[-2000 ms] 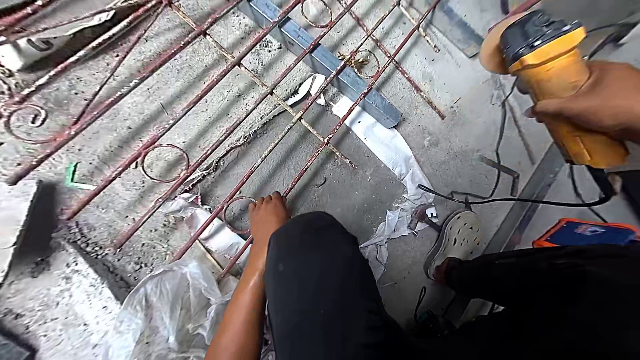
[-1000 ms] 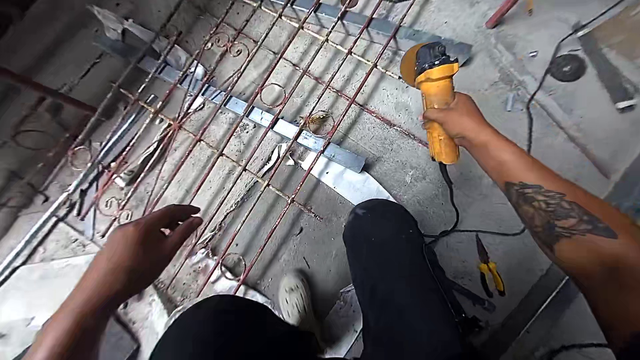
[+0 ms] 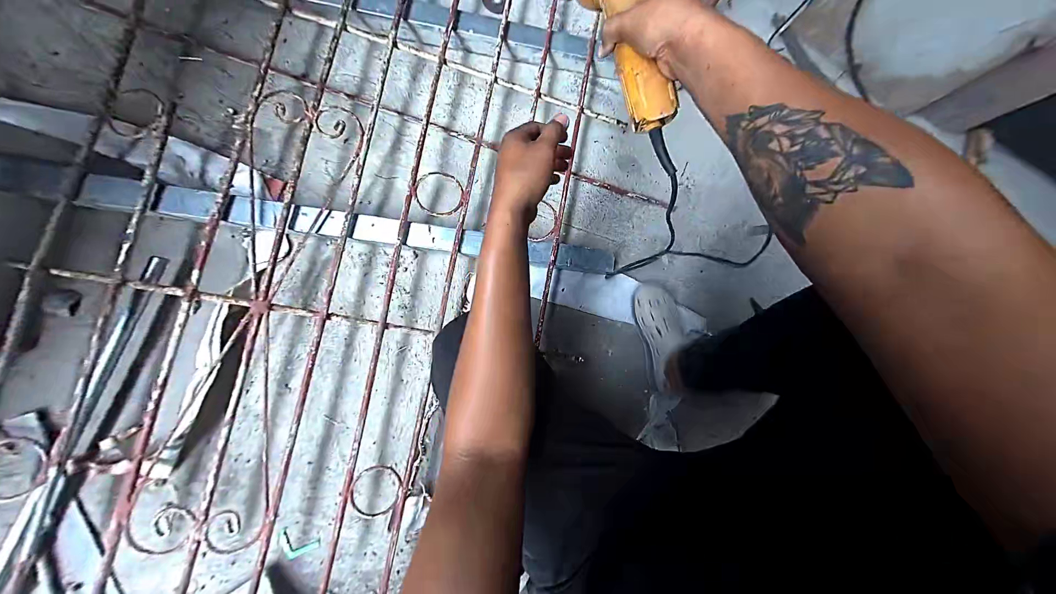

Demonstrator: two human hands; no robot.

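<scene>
My right hand (image 3: 660, 29) grips the yellow body of an angle grinder (image 3: 648, 87) at the top, right of centre; its head is cut off by the frame's upper edge. A black cord runs down from its rear end. My left hand (image 3: 532, 161) is over the rusty red-painted metal grille (image 3: 379, 326), by its right-hand bars. Its fingers are curled, and whether they close on a bar cannot be told. The grille has long bars, thin cross rods, rings and scrolls.
Beneath the grille, a grey metal bar (image 3: 322, 221) lies across the concrete floor, with another (image 3: 528, 37) farther off. Metal tubes (image 3: 107, 355) lie at the left. The grinder's cord (image 3: 672, 206) loops on the floor near my shoe (image 3: 656, 322). White sheet material (image 3: 590, 290) lies beside the shoe.
My left hand has moved from the grille's near left side to its right-hand bars. My right hand keeps hold of the grinder. The view has shifted considerably.
</scene>
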